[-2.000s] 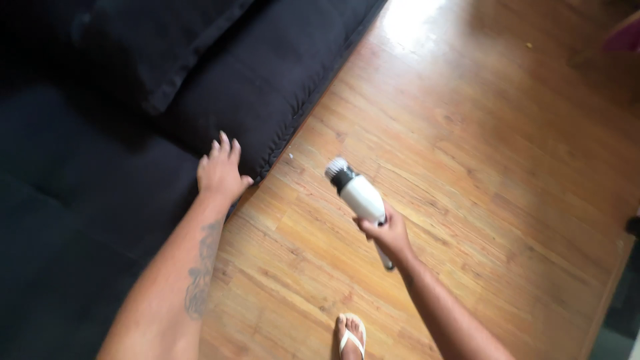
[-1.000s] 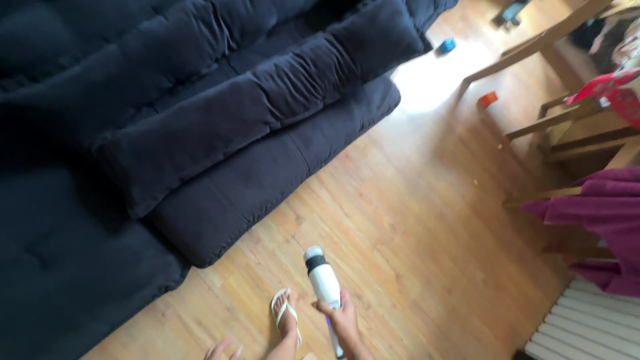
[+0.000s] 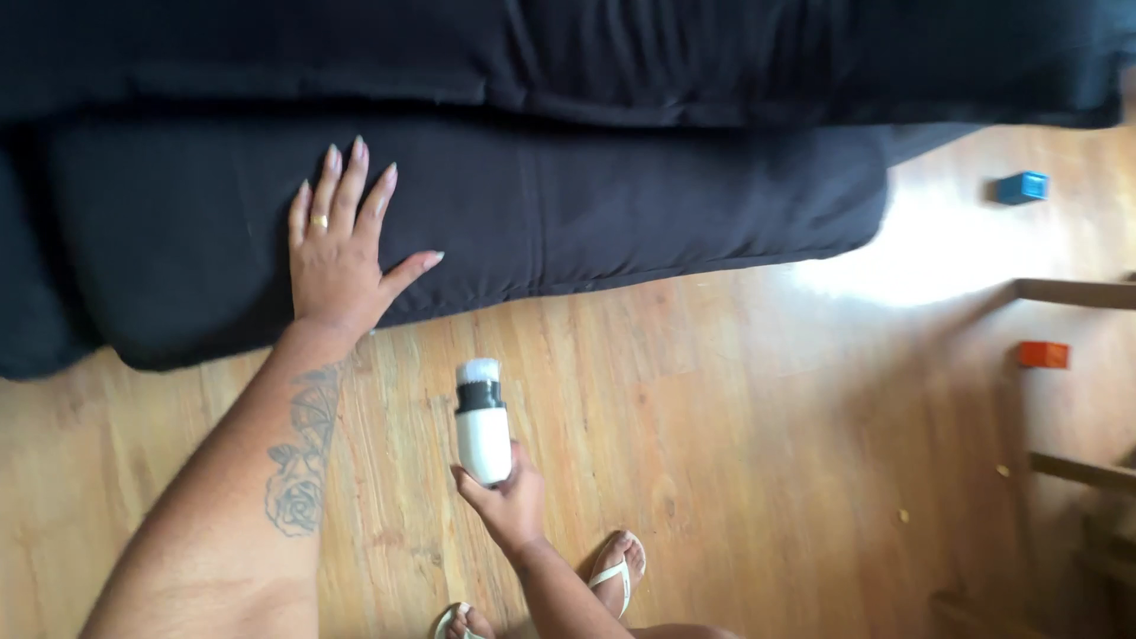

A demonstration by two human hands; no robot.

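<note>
Fingers spread and palm down, my left hand [image 3: 342, 244] rests on the dark fabric side section of a sofa [image 3: 621, 200], with a ring on one finger and nothing held. My right hand [image 3: 510, 497] grips a white handheld electric cleaning brush [image 3: 484, 444] with a black collar. Its pale bristle head [image 3: 479, 371] points up toward the sofa edge, over the wood floor and apart from the fabric. The brush's handle is mostly hidden by my right hand.
On the wood-look floor [image 3: 710, 426] lie a blue block [image 3: 1022, 187] and an orange block [image 3: 1045, 354], near wooden furniture legs [image 3: 1074, 293] at the right. My feet in white flip-flops [image 3: 617, 572] are at the bottom. Small crumbs lie on the floor.
One second ago my left hand was low at the frame's bottom, off the sofa; now it lies on the sofa. My right hand holds the brush throughout. The view has turned.
</note>
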